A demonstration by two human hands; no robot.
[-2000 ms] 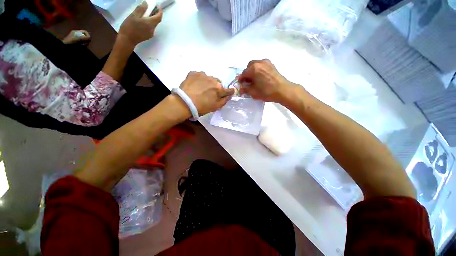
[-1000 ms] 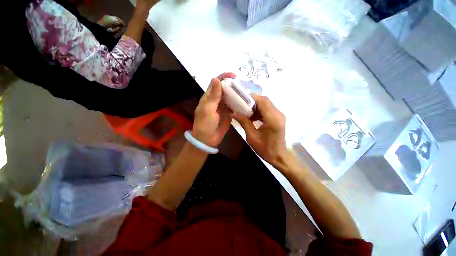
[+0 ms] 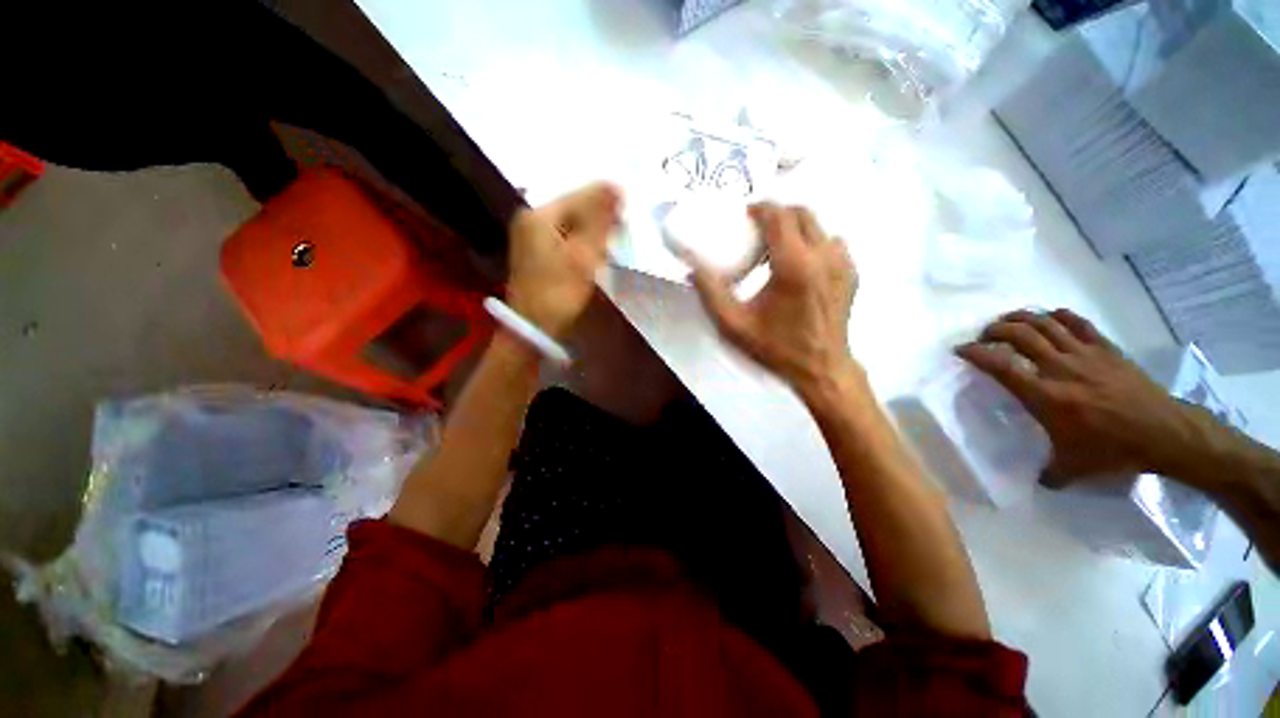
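Note:
My right hand (image 3: 797,295) has its thumb and fingers around the white charging case (image 3: 719,236), at the large hollow of a tray on the table. The tray's upper part (image 3: 709,161) shows dark earbud outlines just beyond the case; glare hides its edges. My left hand (image 3: 559,262), with a white band at the wrist, is blurred near the table edge, left of the case and apart from it. Its fingers look curled, and whether it holds anything cannot be told.
Another person's hand (image 3: 1074,386) rests on a blurred tray stack at right. Tray stacks (image 3: 1102,168) and clear plastic (image 3: 912,42) lie behind. A phone (image 3: 1210,642) lies at right. An orange stool (image 3: 330,267) and bagged trays (image 3: 232,519) stand on the floor at left.
Both hands held the case near the table edge; now my right hand has it at the tray and my left is apart. Another person's hand has come in at right; the neighbour's patterned sleeve has gone.

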